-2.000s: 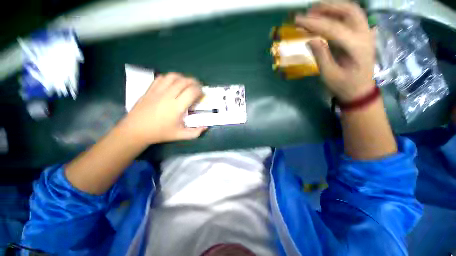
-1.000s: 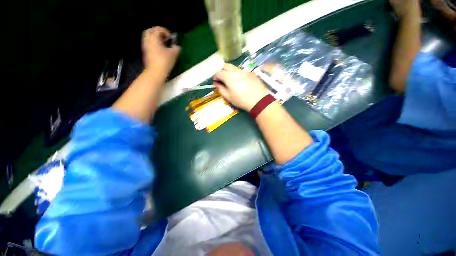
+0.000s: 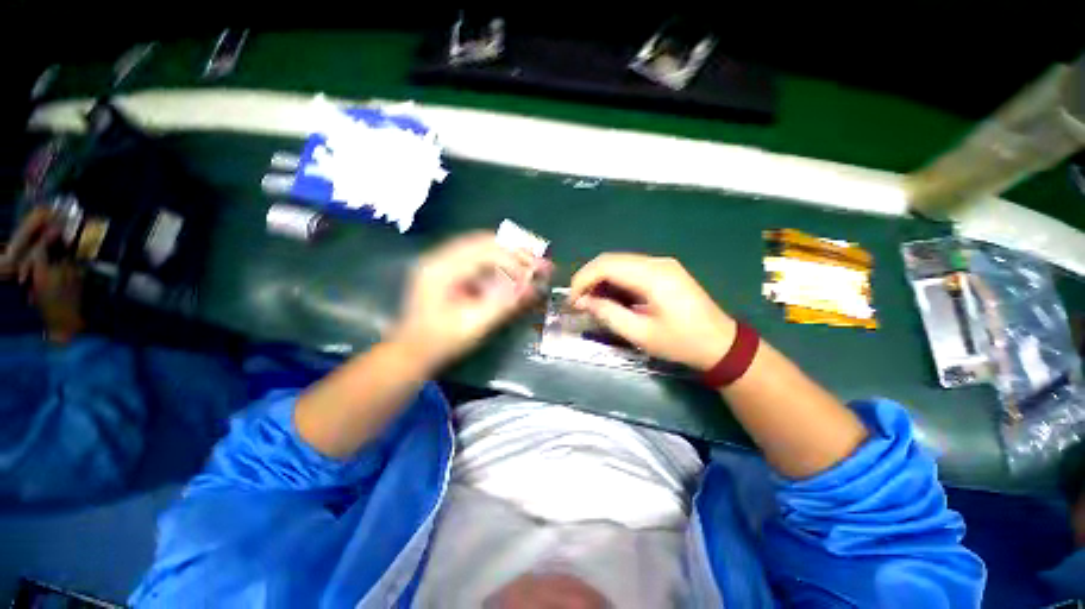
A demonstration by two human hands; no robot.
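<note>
A silvery phone housing [image 3: 576, 346] lies on the dark green mat in front of me, partly covered by my right hand. My right hand [image 3: 654, 309] has its fingers curled over the housing's upper side, fingertips at its left part. My left hand [image 3: 462, 300] is raised just left of the housing, its fingers bunched and blurred; whether it pinches a small part cannot be told. A white notepad piece [image 3: 521, 239] shows behind my left fingertips. A stack of orange flex cables with white pieces [image 3: 821, 280] lies to the right.
A clear plastic bag [image 3: 1033, 345] with a silvery tray [image 3: 948, 312] lies far right. White pieces [image 3: 378, 167] on a blue packet and grey cylinders [image 3: 295, 221] stand left. A white edge [image 3: 714, 167] borders the line, with housings [image 3: 675, 57] beyond. A neighbour's hand [image 3: 42, 256] is far left.
The view has swung left from the line and bag. My left hand has come back from over the line, and my right hand has left the flex cables; both are now at the housing.
</note>
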